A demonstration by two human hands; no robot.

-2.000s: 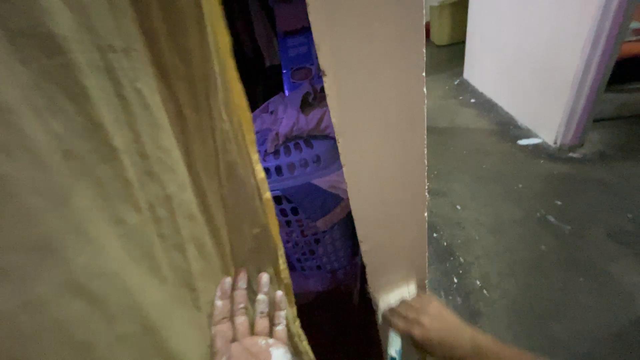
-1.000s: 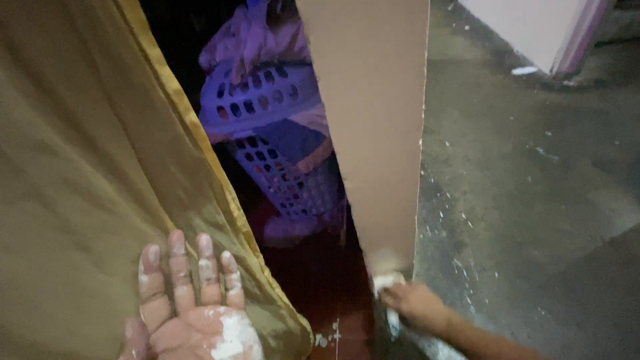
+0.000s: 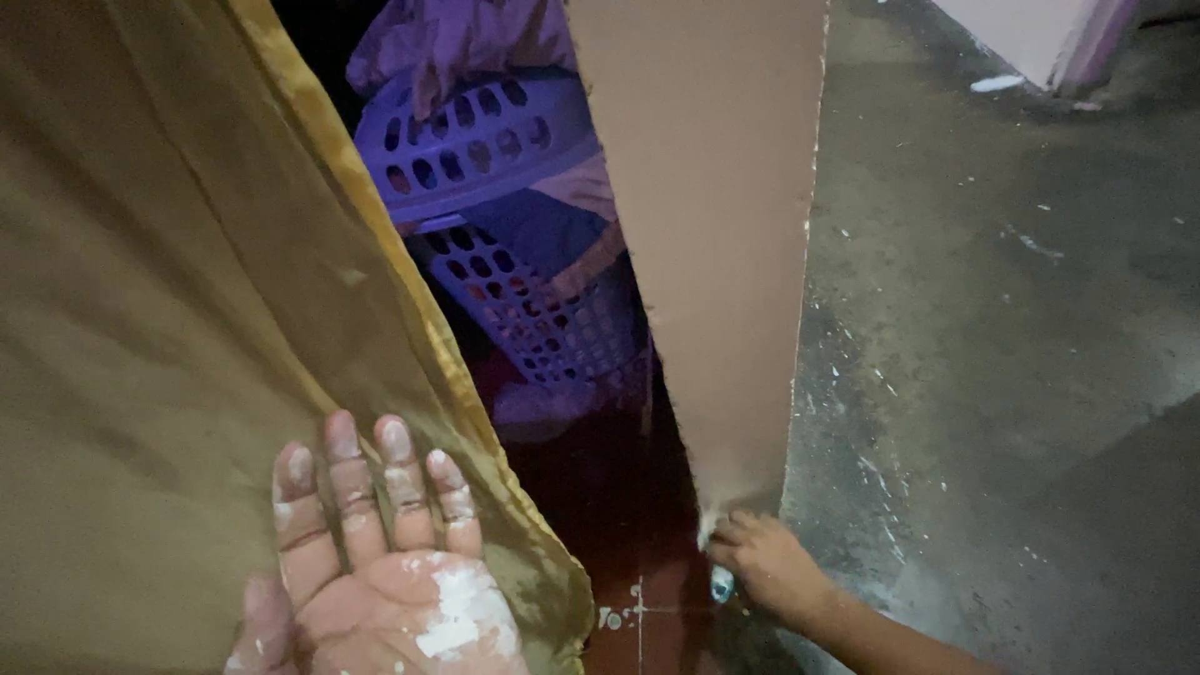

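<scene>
My left hand [image 3: 394, 562] is palm up in front of an olive-gold curtain [image 3: 141, 328], its fingers apart. White paste or paint coats the palm and fingertips, and no tool is in it. At the foot of a narrow beige wall end [image 3: 712, 234], my right hand [image 3: 764, 562] is closed around a small tool whose teal-and-white end [image 3: 721, 583] pokes out below the fingers. The tool's kind cannot be told. A pale, blurred edge shows beside the fingers, against the wall's lower left corner.
Behind the curtain, stacked purple-lit plastic laundry baskets [image 3: 487, 141] hold clothes on a dark red floor [image 3: 609, 525]. Grey concrete floor [image 3: 984, 328] with white specks lies to the right of the wall end. A pale wall corner [image 3: 1022, 37] stands at the upper right.
The view has tilted down, showing more of the baskets and red floor. My right hand remains at the wall's lower part; my left hand stays palm up by the curtain.
</scene>
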